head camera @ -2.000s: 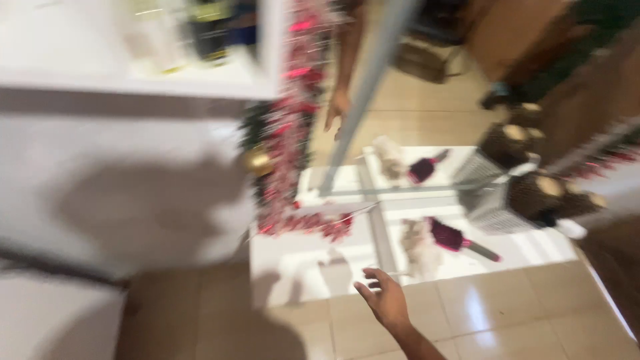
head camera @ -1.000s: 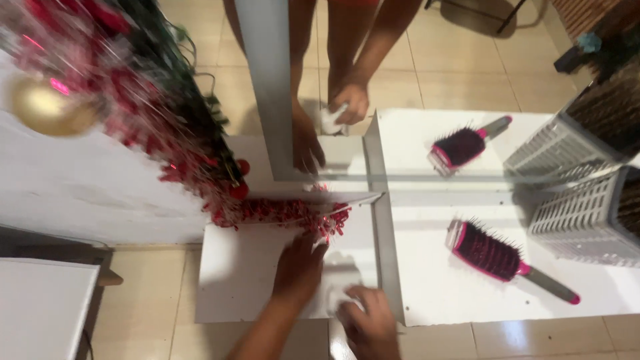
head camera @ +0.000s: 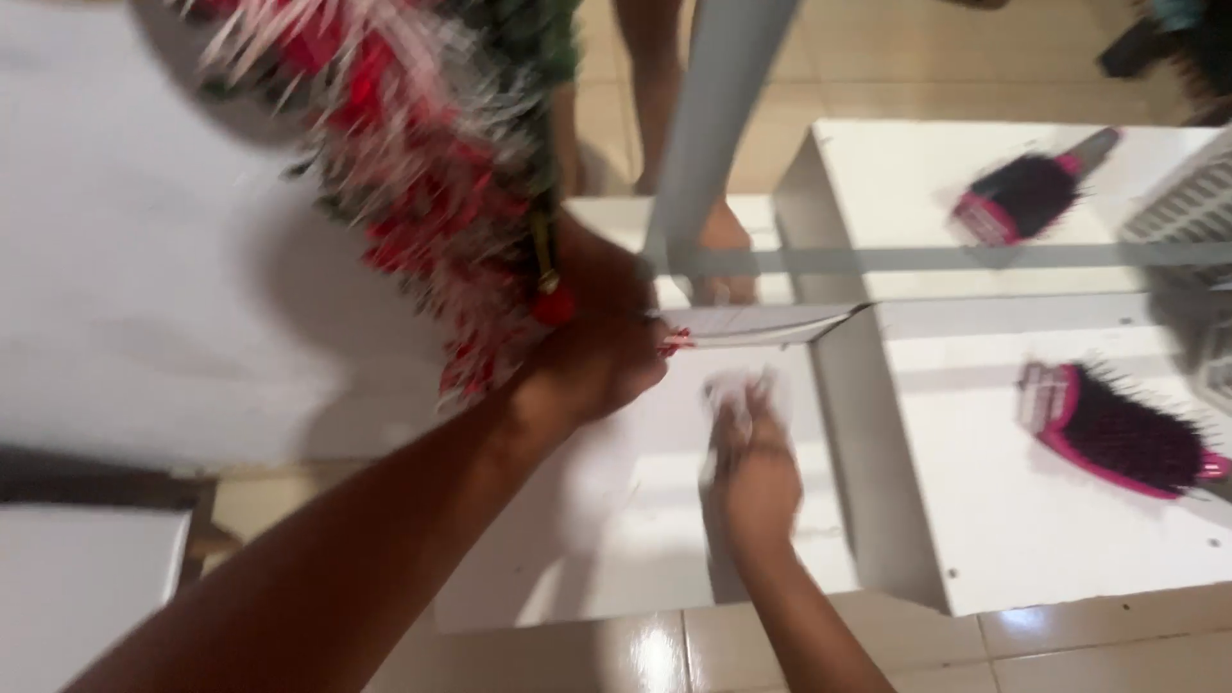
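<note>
My left hand (head camera: 602, 371) is closed around the lower end of a red and white tinsel garland (head camera: 452, 221) beside the mirror's grey frame (head camera: 712, 135). A small red tip of the garland pokes out past its fingers. On the white shelf (head camera: 597, 539), my right hand (head camera: 760, 481) presses a blurred whitish cloth or tissue (head camera: 746, 390) to the surface, right of my left hand. A pink and black hairbrush (head camera: 1126, 433) lies on the raised white section to the right.
A grey plastic basket (head camera: 1218, 351) stands at the right edge. A grey upright step (head camera: 881, 462) divides the lower shelf from the raised section. White furniture (head camera: 87, 549) is at the lower left, and the mirror reflects the brush and basket.
My left hand has taken hold of the garland's end, which lay along the shelf one second ago, and it is lifted off. The view has moved closer.
</note>
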